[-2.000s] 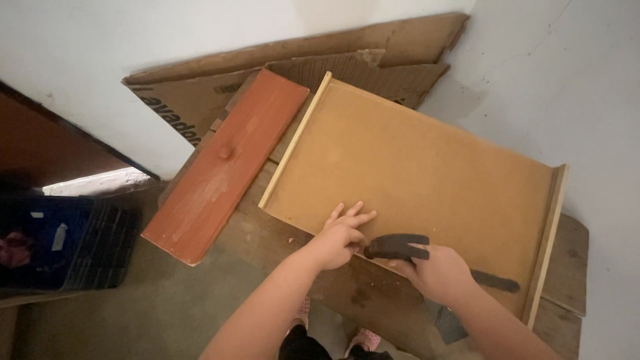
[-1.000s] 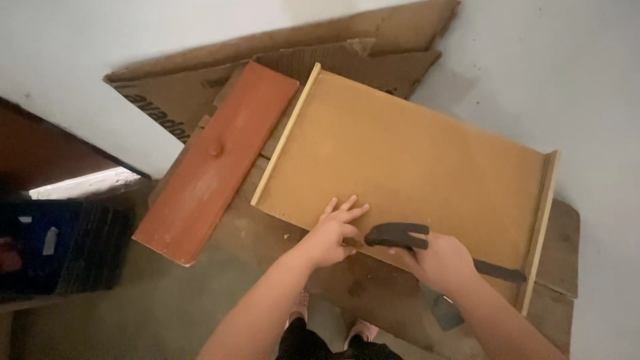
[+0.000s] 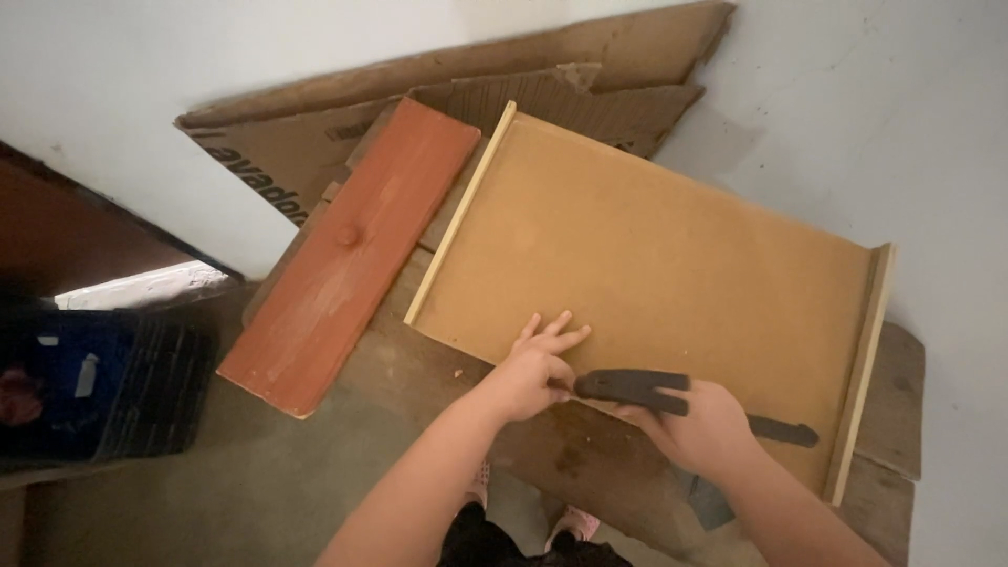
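My right hand is closed around a dark claw hammer, whose handle end sticks out to the right over a tan panel. Light wood strips run along the panel's left and right ends. My left hand rests at the panel's near edge, its outer fingers spread on the surface. Its thumb and index finger meet at the edge beside the hammer head; whether they pinch something small is hidden. An orange-red wooden drawer front with a round knob lies left of the panel.
Beneath the panel is a wooden bench, with a dark flat piece near my right wrist. Flattened cardboard leans against the white wall. A dark blue crate stands at the left. My feet in pink shoes are below the bench.
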